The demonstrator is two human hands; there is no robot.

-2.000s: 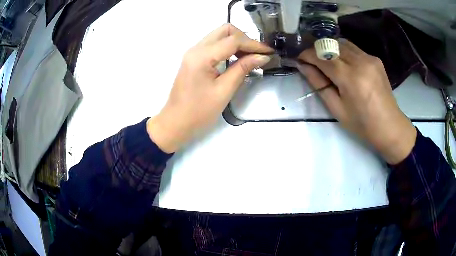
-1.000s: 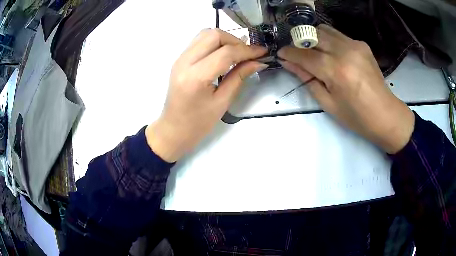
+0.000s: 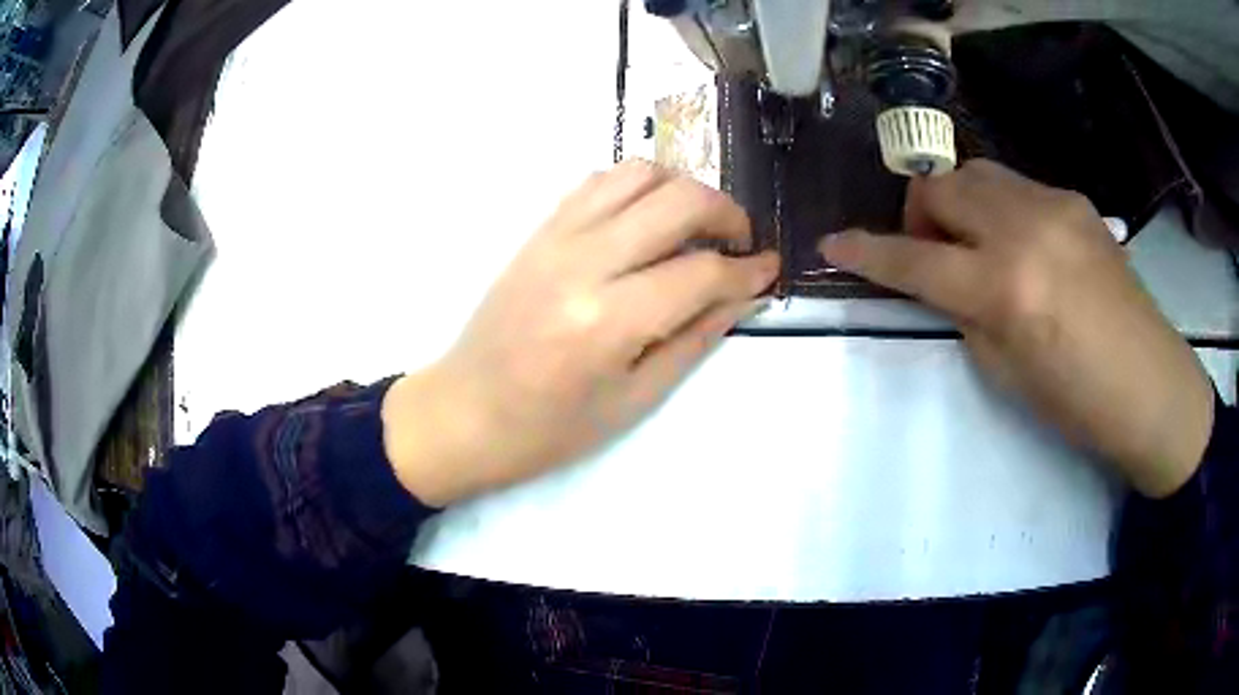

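Dark brown cloth (image 3: 849, 183) lies flat under the white machine head (image 3: 792, 41), at the presser foot (image 3: 777, 122). A stitched line runs down it towards me. My left hand (image 3: 584, 319) has its fingertips on the cloth's near left edge, in a loose pinch. My right hand (image 3: 1026, 278) lies to the right, its index fingertip on the cloth near the front edge and its other fingers curled. A small white tip (image 3: 1117, 230) shows behind the right hand; I cannot tell whether the hand holds it. The thin metal rod is not visible.
The cream ribbed tension knob (image 3: 917, 139) is just above my right hand. More dark brown cloth (image 3: 1101, 116) is heaped behind at the right. Grey-beige cloth (image 3: 109, 258) hangs over the table's left edge. The slide plate (image 3: 684, 133) shows left of the needle area.
Both hands have moved from the presser foot towards me. The dark brown cloth now lies spread between foot and fingertips. The rod that stuck out of my right hand no longer shows.
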